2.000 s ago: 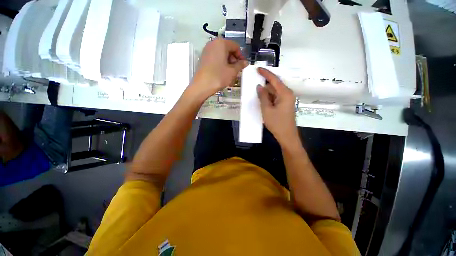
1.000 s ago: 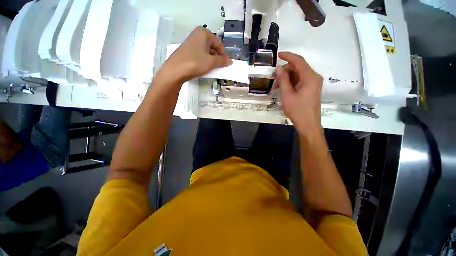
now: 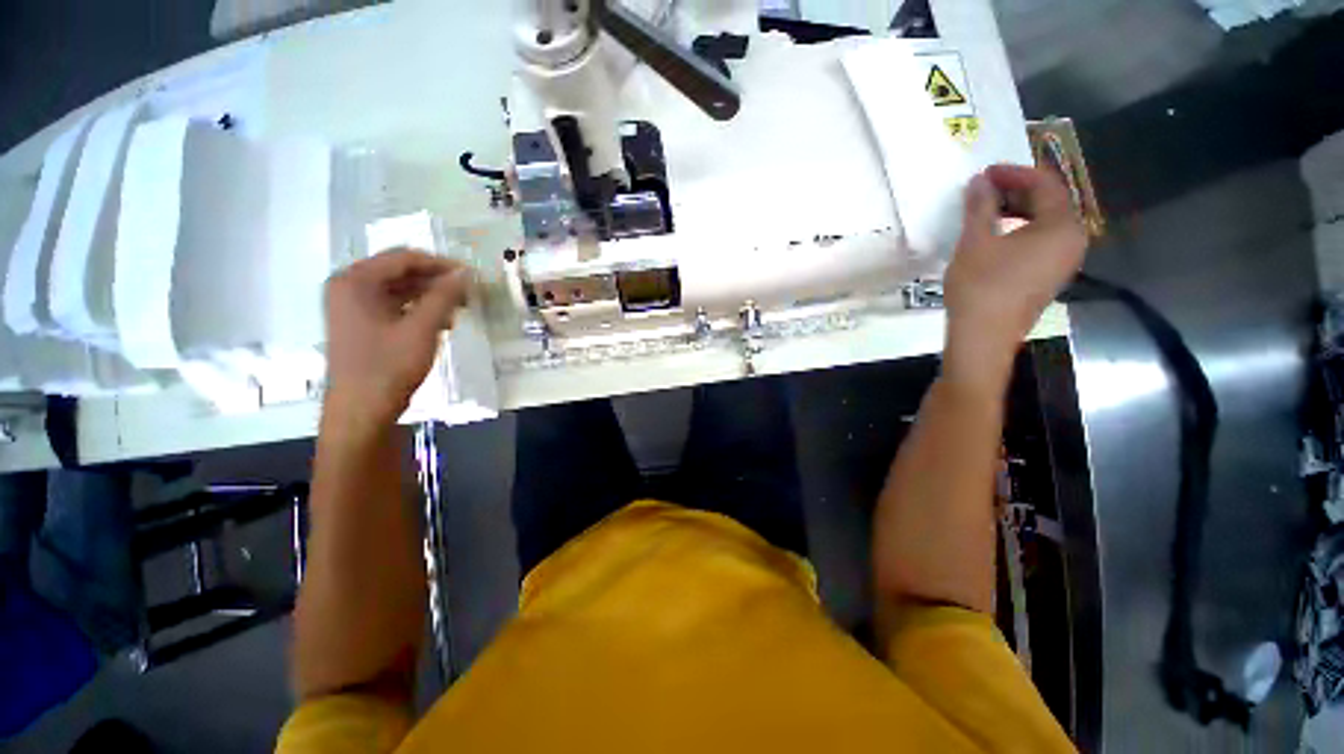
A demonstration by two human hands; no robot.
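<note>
My left hand (image 3: 391, 324) is over the waiting white strips (image 3: 453, 368) just left of the machine. Its fingers are bent, slightly apart, with no cloth seen in them. My right hand (image 3: 1017, 251) is at the right edge of the white stack (image 3: 902, 148) on the machine bed, below the yellow label. Its fingers are curled; whether they pinch the stack's edge cannot be told. The work clamp (image 3: 637, 214) and the needle plate area (image 3: 646, 289) show no white strip.
Wide white panels (image 3: 148, 243) lie in overlapping piles at the left. The sewing head (image 3: 568, 59) and its dark lever (image 3: 671, 67) stand above the clamp. The yellow warning label (image 3: 943, 86) is on the bed's right end. A shiny metal table (image 3: 1135, 471) is at the right.
The view has shifted right. My right hand has moved from the clamp to the right-hand stack. My left hand has gone from the clamp to the waiting strips. The strip at the clamp is gone.
</note>
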